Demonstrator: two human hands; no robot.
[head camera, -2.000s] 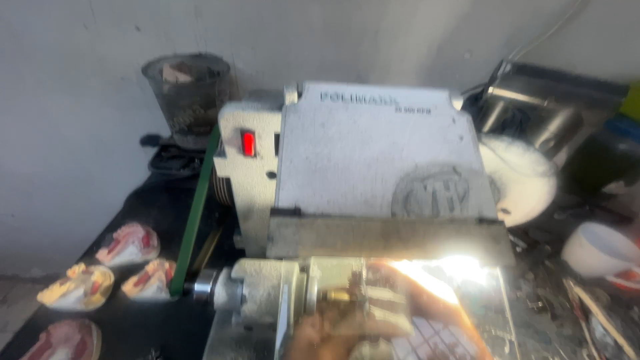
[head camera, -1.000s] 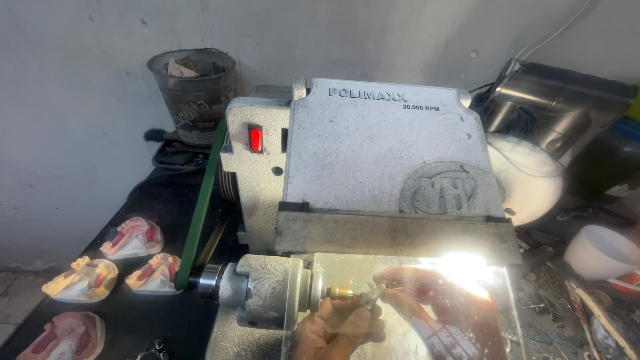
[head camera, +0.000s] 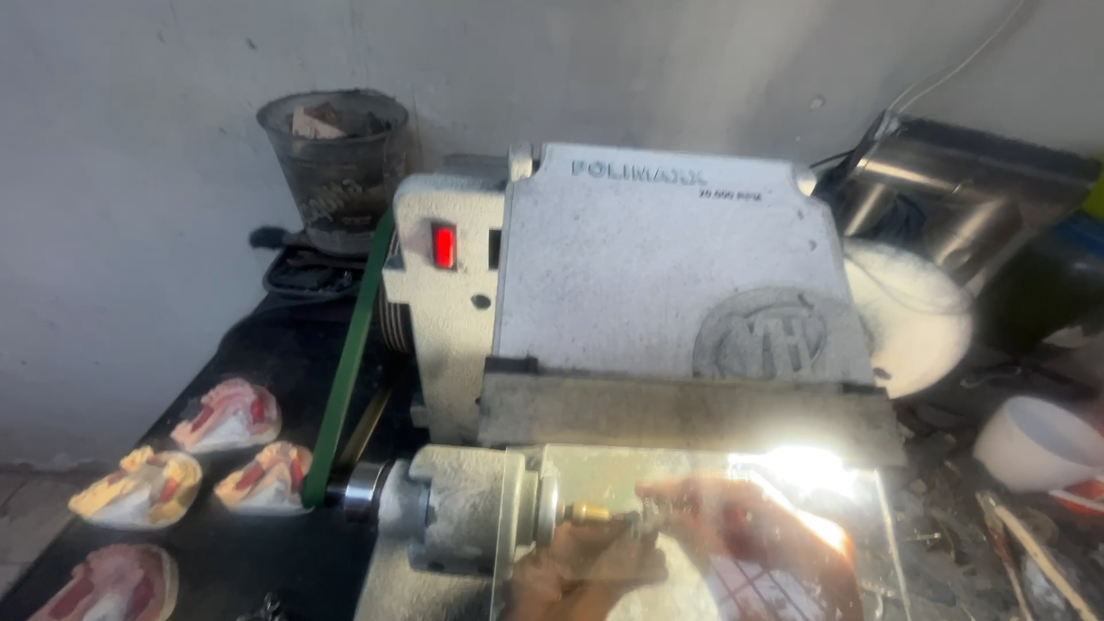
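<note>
Behind a clear shield (head camera: 893, 552) with strong glare, my left hand (head camera: 582, 569) and my right hand (head camera: 750, 535) are close together at the brass-coloured spindle tip (head camera: 586, 512) of a Polimaxx polishing lathe (head camera: 673, 276). Between their fingertips is a small greyish piece (head camera: 642, 522), too blurred to name, close to the tip; contact cannot be told. A green drive belt (head camera: 349, 371) runs to the spindle pulley (head camera: 360, 490). The red switch (head camera: 444, 247) glows.
Several dental casts with pink and red parts, one a yellowish cast (head camera: 138, 487), lie on the black surface at left. A grimy bucket (head camera: 332, 164) holds debris behind them. At right are a white cup (head camera: 1035, 444), thin sticks (head camera: 1039, 552), a round white object (head camera: 914, 315) and a metal housing (head camera: 966, 190).
My hands stay near the spindle tip behind the shield. The right hand's fingers have shifted slightly since one second ago. The view has moved somewhat.
</note>
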